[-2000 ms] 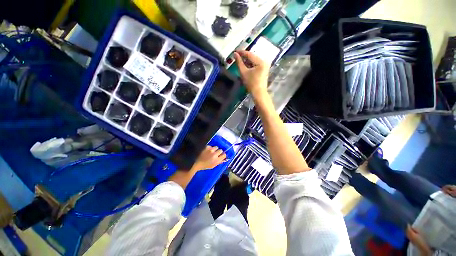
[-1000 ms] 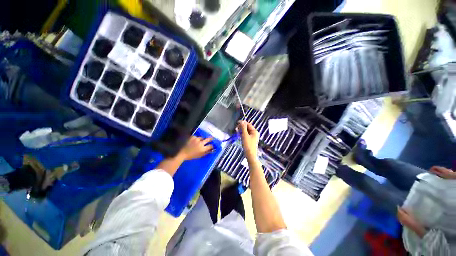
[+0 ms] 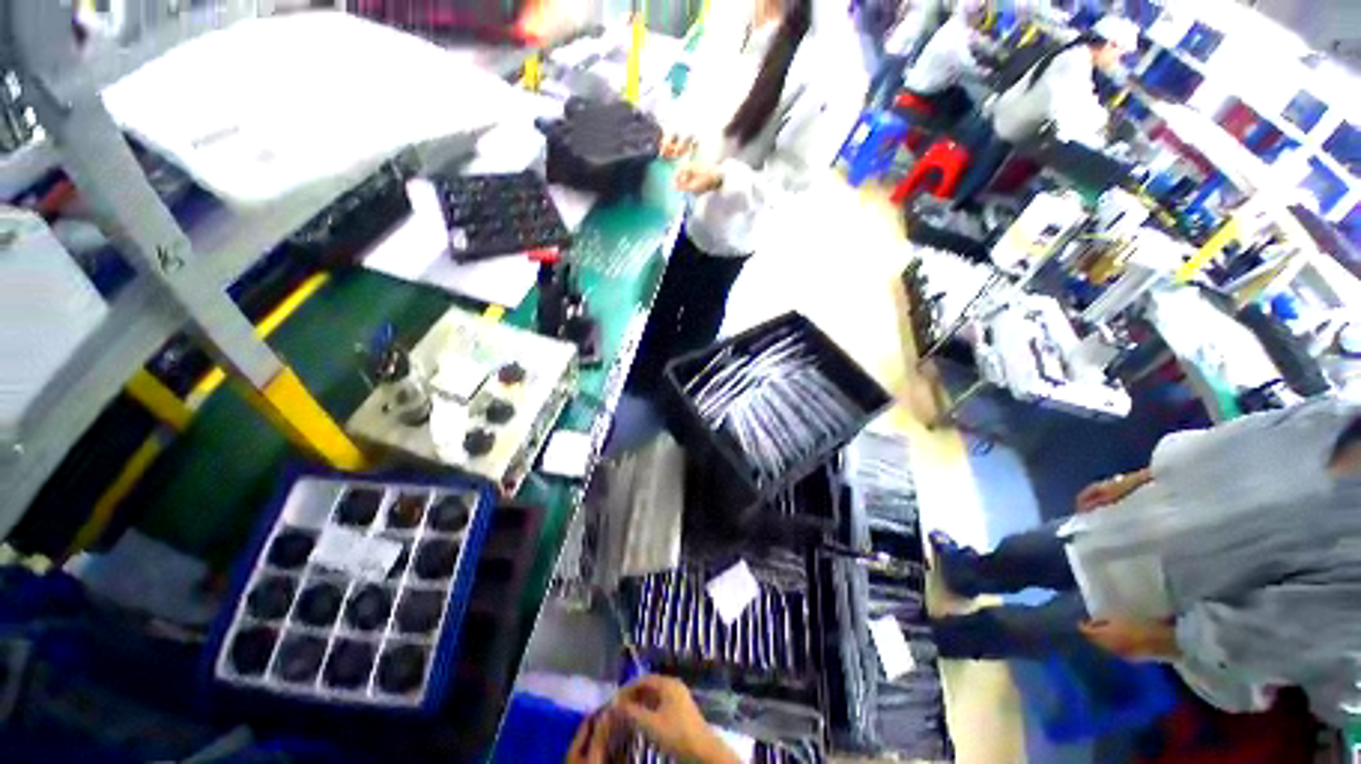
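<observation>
My right hand (image 3: 672, 714) is at the bottom edge, fingers bent, over a bright blue bin (image 3: 540, 728). My left hand (image 3: 597, 734) touches it and is mostly cut off by the edge. A thin blue strand (image 3: 633, 660) stands up beside the fingers. What the fingers hold is too blurred to tell. A white gridded tray (image 3: 346, 555) with round dark parts and a paper label sits in a blue bin at the lower left. A pale control box (image 3: 466, 400) with several dark round units on top stands beyond it.
A black crate (image 3: 776, 400) of thin silvery strips sits over more packed crates (image 3: 731, 642) on the right. A black compartment tray (image 3: 500, 212) and a black hand press (image 3: 564, 306) are on the green bench. A person (image 3: 1194, 552) stands at the right; others are farther back.
The view has tilted up, showing more of the bench and room. My right hand has come from the box down to my left hand. Both hands now sit together at the bottom edge.
</observation>
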